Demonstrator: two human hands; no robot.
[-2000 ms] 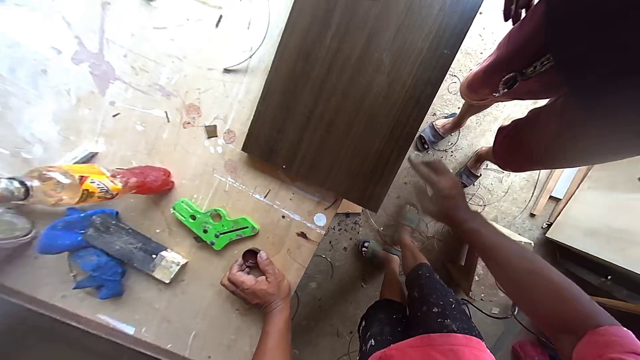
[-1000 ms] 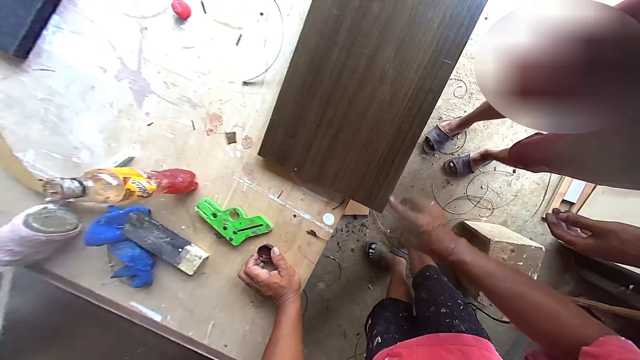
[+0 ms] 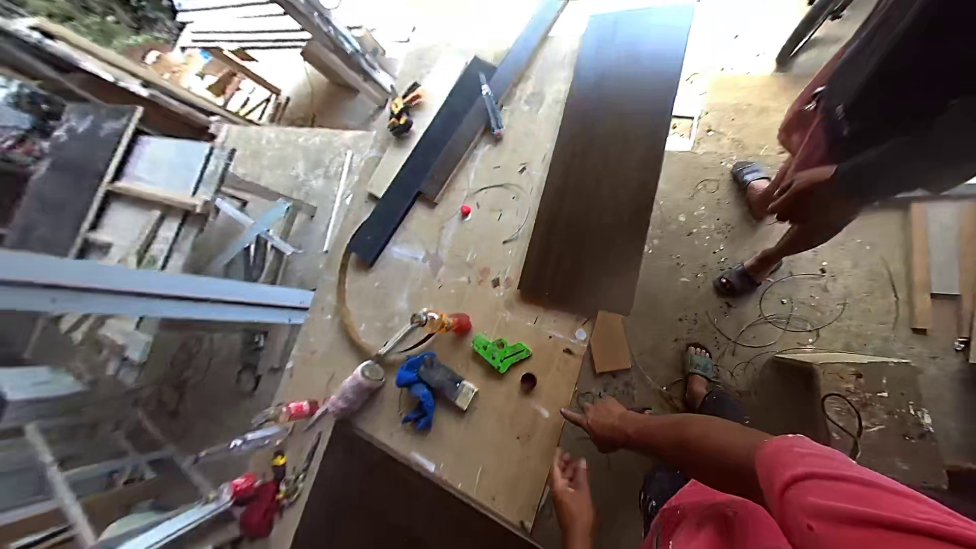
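My left hand (image 3: pixel 572 480) is at the table's near right edge, fingers loosely curled, holding nothing. Just above it, my right hand (image 3: pixel 602 423) reaches in past the edge with a finger extended, also holding nothing. A small round brown cap or ring (image 3: pixel 528 382) stands on the plywood tabletop (image 3: pixel 488 450). Beside it lie a green plastic tool (image 3: pixel 500 352), a blue cloth or glove (image 3: pixel 417 389) and a dark block with a pale end (image 3: pixel 448 383). A large dark wood-grain board (image 3: pixel 602 175) extends across the table's right side.
A bottle with a red end (image 3: pixel 444 322) and a cloth-wrapped container (image 3: pixel 358 387) are on the left. Dark strips (image 3: pixel 423 160) and a utility knife (image 3: pixel 491 107) lie farther off. Another person (image 3: pixel 862 130) stands right, near loose wire (image 3: pixel 793 320) and a wooden box (image 3: pixel 869 404).
My left hand has let go of the round brown cap or ring and drawn back to the table edge. My right hand has moved closer to my left. The view has widened and shifted considerably.
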